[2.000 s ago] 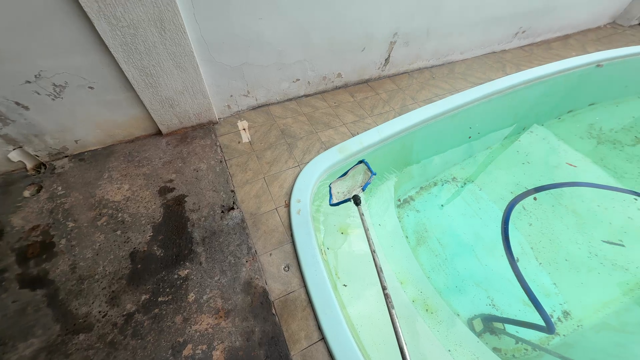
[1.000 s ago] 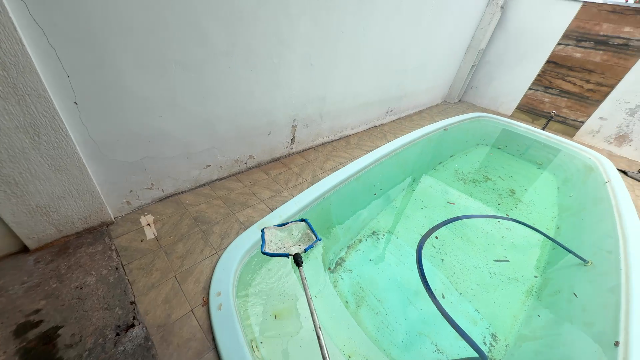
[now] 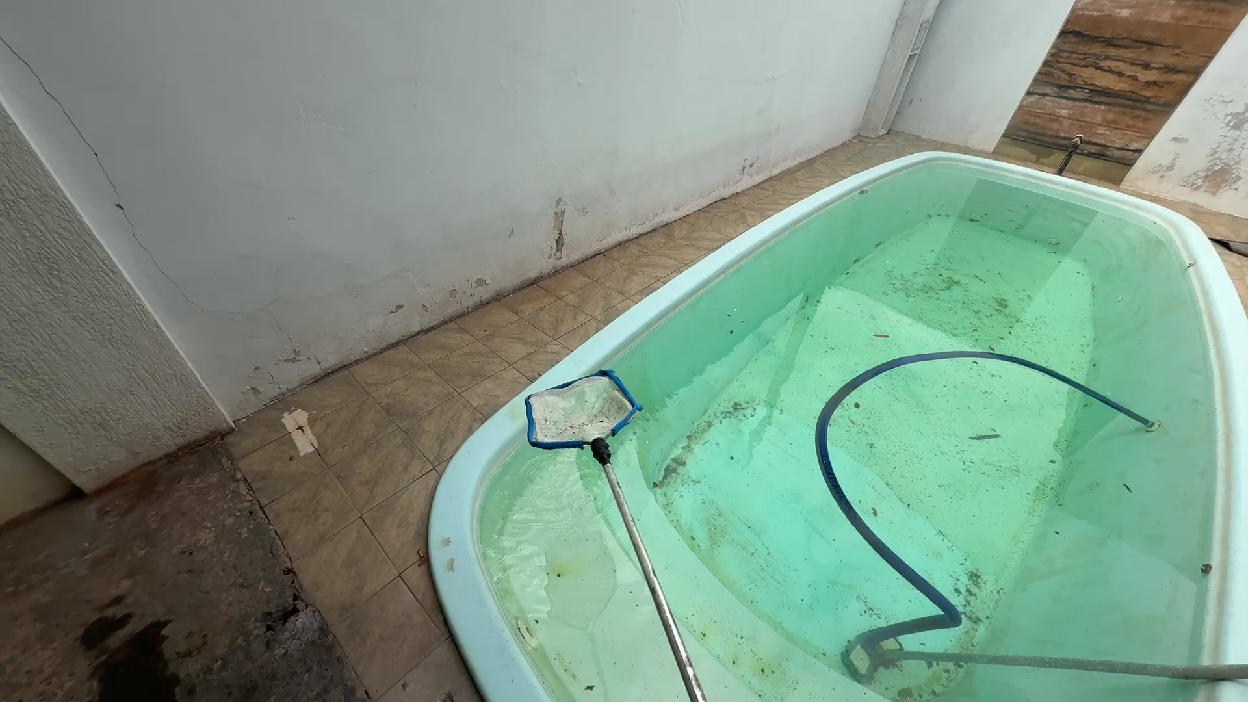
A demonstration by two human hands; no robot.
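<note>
Neither my left hand nor my right hand is in the picture. A leaf skimmer net with a blue frame (image 3: 582,411) is over the near left end of the pool, close to its rim; the mesh holds some debris. Its metal pole (image 3: 648,575) runs down out of the bottom edge, so whatever holds it is hidden. A dark blue hose (image 3: 829,444) curves through the greenish water from the right wall of the pool to a vacuum head (image 3: 860,655) at the lower right. A second pole (image 3: 1063,665) leads from that head to the right edge.
The pale pool rim (image 3: 456,546) curves round the water. Beige floor tiles (image 3: 361,565) lie between it and the white wall (image 3: 439,146). Rough, stained concrete (image 3: 146,595) is at the lower left. Dark debris (image 3: 965,292) lies on the pool floor. A wall pillar (image 3: 88,312) stands at left.
The view has swung up and to the right, bringing in the pool's far end. The skimmer net now appears raised over the rim's inner edge.
</note>
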